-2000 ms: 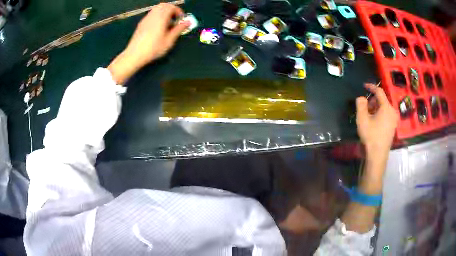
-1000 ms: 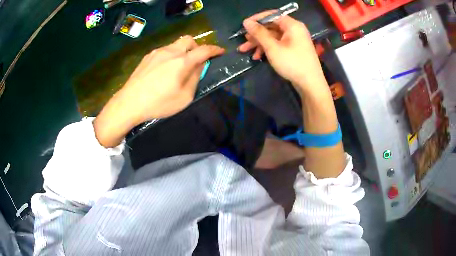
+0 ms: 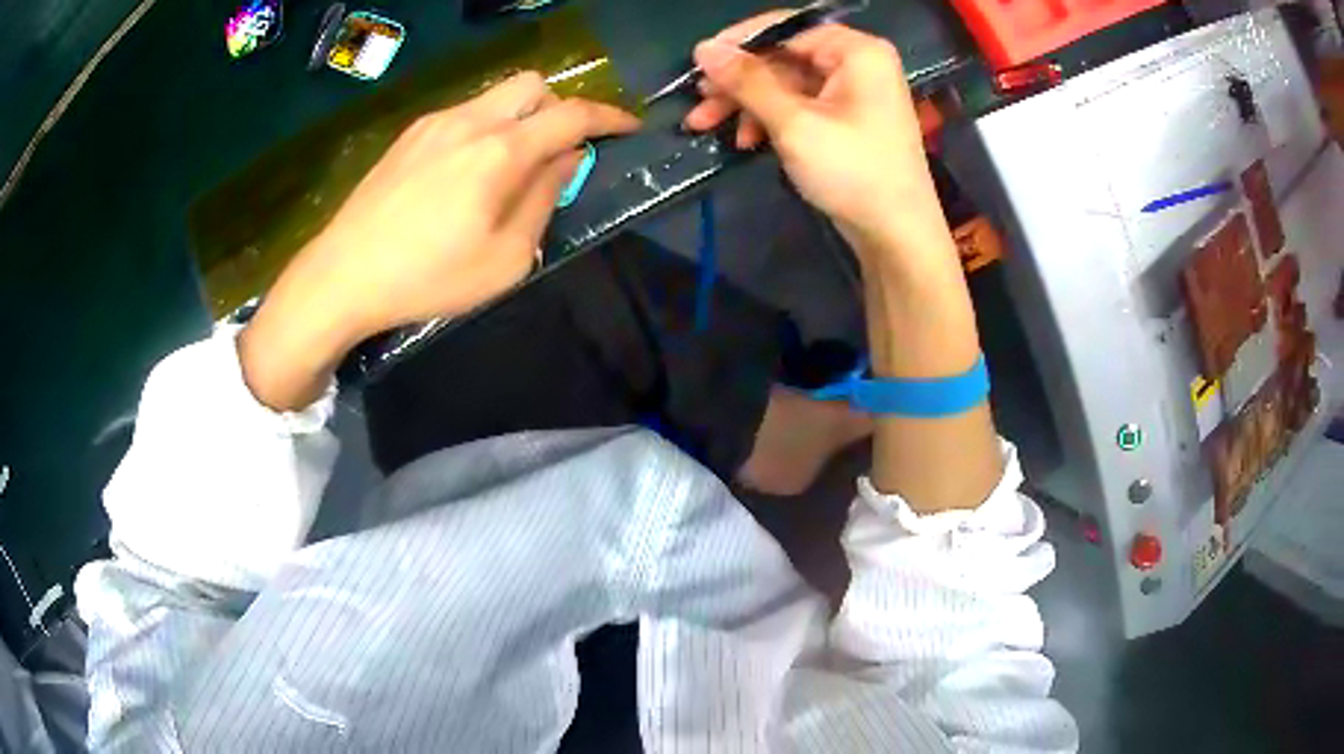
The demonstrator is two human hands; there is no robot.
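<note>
My left hand (image 3: 442,199) is over the amber sheet (image 3: 288,184) near the front edge of the green mat. It holds a screen module (image 3: 578,174), whose teal rim shows below my fingers; the rest is hidden by the hand. My right hand (image 3: 826,125) holds slim tweezers (image 3: 759,41) between thumb and fingers. Their tip points left, close to my left index fingertip. Whether the tip touches anything cannot be told.
Another module (image 3: 361,44) and a brightly coloured round item (image 3: 254,25) lie at the upper left. A red-orange tray (image 3: 1054,30) is at the upper right. The white machine (image 3: 1047,221) at the right bears brown plates (image 3: 1226,295), a blue stick (image 3: 1185,198) and buttons (image 3: 1145,551).
Since two seconds ago, my left hand has come from the back of the mat to its front edge with a module. My right hand has moved from beside the tray to meet it, with tweezers.
</note>
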